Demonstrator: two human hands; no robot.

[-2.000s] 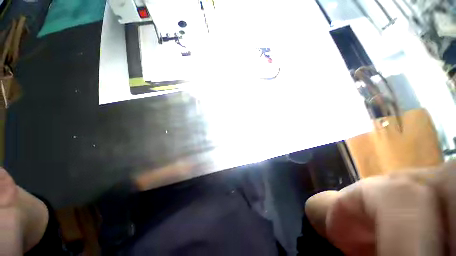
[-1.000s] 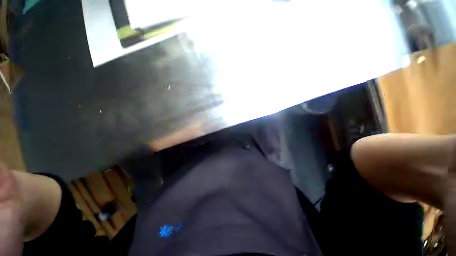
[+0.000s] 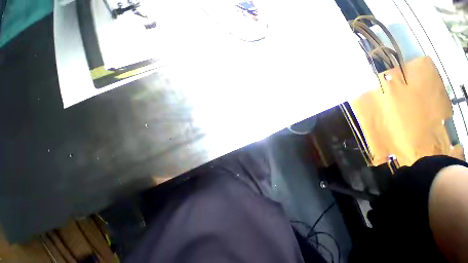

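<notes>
The dark, shiny machine table (image 3: 118, 138) lies in front of me with a bright glare across it. The sewing machine's small dark needle and presser parts (image 3: 125, 9) show at the top left, above a white plate; its head is cut off. Thread snips (image 3: 248, 7) with a thin cord lie right of them. Tan-brown bags (image 3: 405, 113) with looped handles lie at the right. A black sleeve and a bare wrist or forearm reach the right edge; my right hand itself is cut off. My left hand is out of the picture.
More brown bags or straps (image 3: 77, 241) lie below the table at the lower left. A teal cloth (image 3: 23, 18) is at the upper left. My dark-clothed lap (image 3: 215, 221) is below the table edge. Thin black cables (image 3: 323, 239) hang beside it.
My left hand has gone out of the picture. My right hand has moved off the right edge, leaving wrist or forearm in view. The view has shifted, showing more of the bags at right.
</notes>
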